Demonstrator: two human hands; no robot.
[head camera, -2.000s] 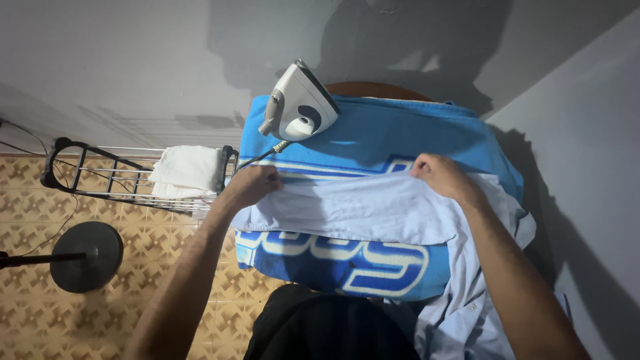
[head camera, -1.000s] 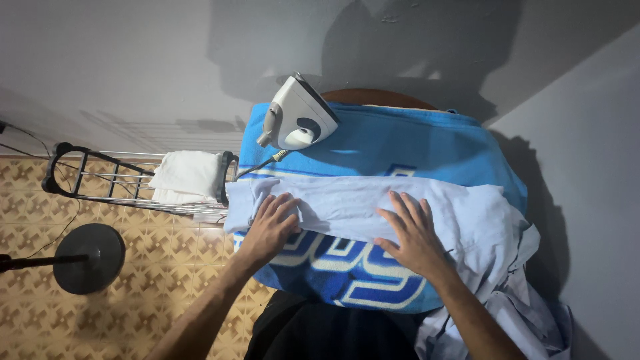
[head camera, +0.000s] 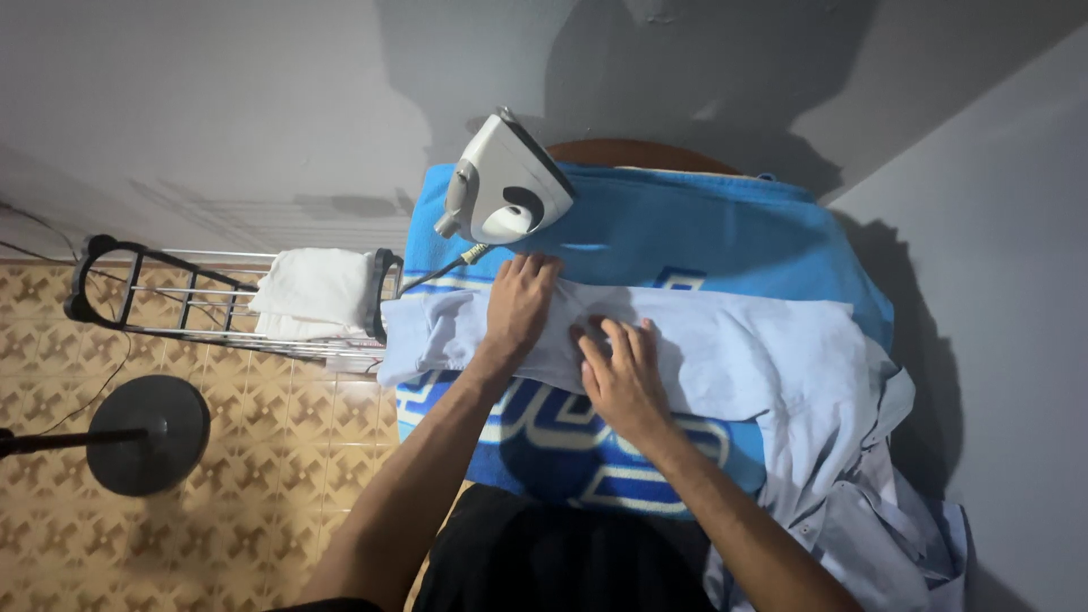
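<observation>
A light blue shirt (head camera: 722, 348) lies over a blue patterned towel (head camera: 722, 221), one sleeve stretched flat to the left and the rest bunched and hanging at the lower right. My left hand (head camera: 523, 302) rests on the sleeve, fingers close together at its far edge; whether they pinch the cloth cannot be told. Just right of it, my right hand (head camera: 625, 361) lies on the sleeve with bent, spread fingers. A white and grey clothes iron (head camera: 510, 183) stands on its heel beyond my left hand, its cord running off to the left.
Left of the towel is a metal rack (head camera: 183, 293) with black ends, a folded white cloth (head camera: 314, 289) lying on it. A round black stand base (head camera: 149, 435) sits on the tiled floor. Grey walls border the far and right sides; a brown rounded edge (head camera: 646, 155) shows behind the towel.
My left hand has moved from the near part of the sleeve to its far edge. My right hand has shifted left, nearer to it. Two seconds ago both hands were at the sleeve's far edge, wide apart.
</observation>
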